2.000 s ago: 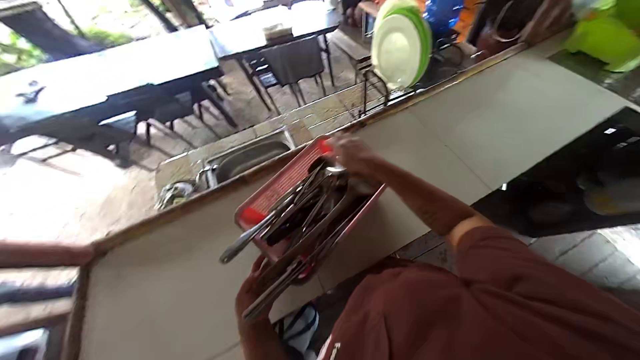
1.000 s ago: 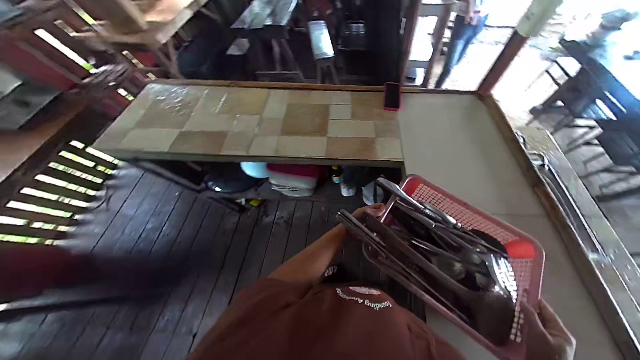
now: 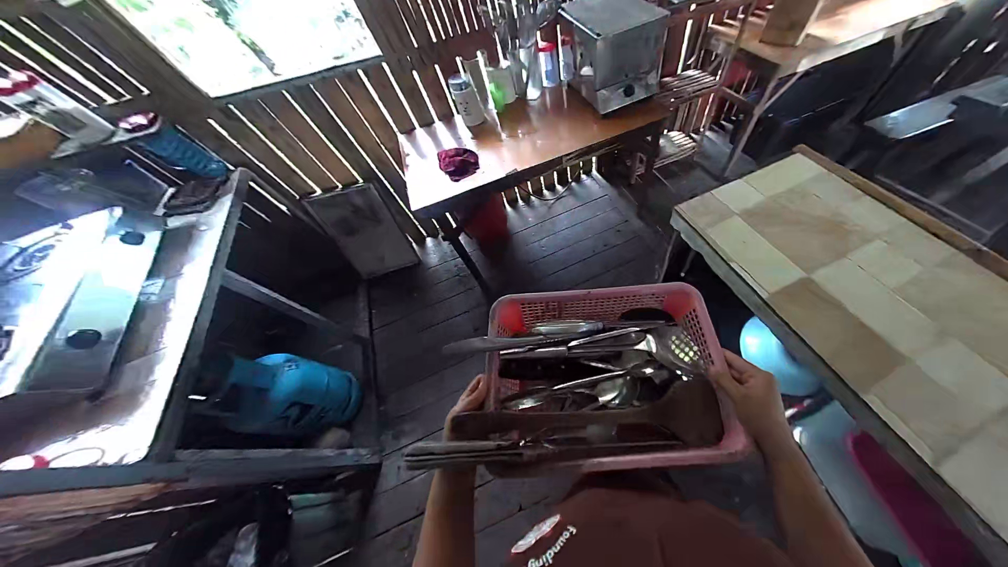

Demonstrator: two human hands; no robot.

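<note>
Both hands carry a pink perforated plastic basket [image 3: 602,298] in front of my body, above the wooden floor. My left hand [image 3: 466,405] grips its left side, partly hidden behind utensil handles. On the right side, my right hand [image 3: 744,386] holds the rim. Metal and dark utensils fill the basket, among them a slotted metal spoon [image 3: 676,348] and a dark, wide-bladed spatula [image 3: 685,413]. Several handles stick out past the left rim.
A tiled counter [image 3: 850,276] runs along the right. At left stand a gas stove [image 3: 87,315] on a table and a blue gas cylinder [image 3: 307,392] beneath. Ahead, a wooden table [image 3: 535,138] bears a metal box-like appliance [image 3: 618,51], bottles and a dark red cloth [image 3: 458,163].
The basket, resting on the pale counter two seconds ago, is now held over the floor between the stove table and tiled counter. The view has swung strongly left.
</note>
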